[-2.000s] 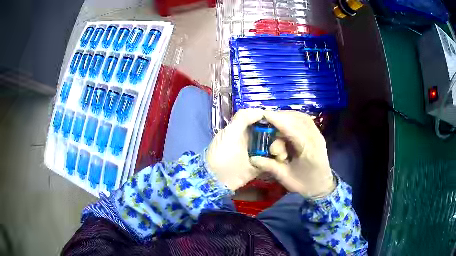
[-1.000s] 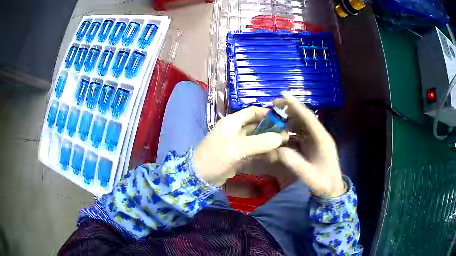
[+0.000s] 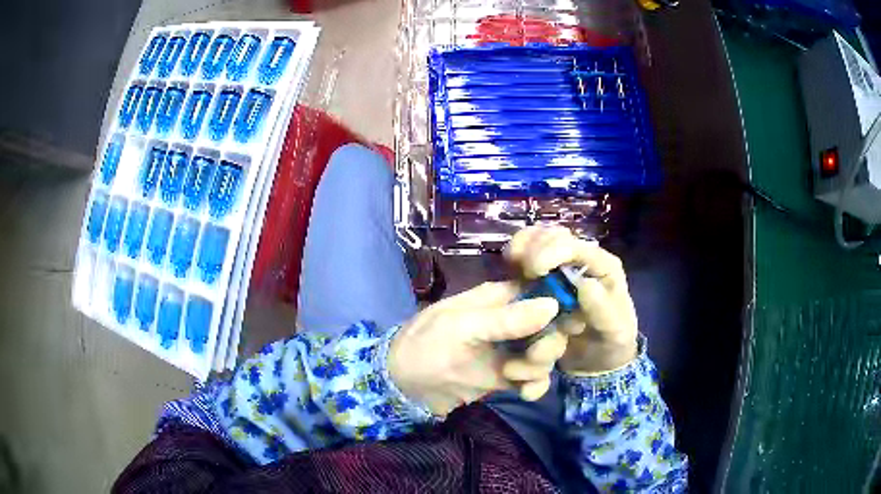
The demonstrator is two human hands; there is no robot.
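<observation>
A small clear-blue housing [image 3: 555, 292] with a dark body is held between both hands over the lap, tilted up to the right, with a small whitish piece at its upper end. My left hand [image 3: 473, 344] grips its lower part, which the fingers mostly hide. My right hand [image 3: 589, 304] has its fingers around the upper end. Both hands wear thin off-white gloves. Beyond them, the blue parts tray [image 3: 531, 125] holds several slim inner parts [image 3: 600, 87] at its upper right.
A stack of white blister trays [image 3: 137, 183] with rows of blue units is at left on a red stool [image 3: 314, 145]. Clear plastic trays [image 3: 417, 125] lie under the blue tray. A green bench [image 3: 811, 338] with a control box [image 3: 838, 116] is at right.
Both hands have moved down and closer together around the housing, away from the blue tray. The housing was more exposed a second ago. The camera view has shifted slightly.
</observation>
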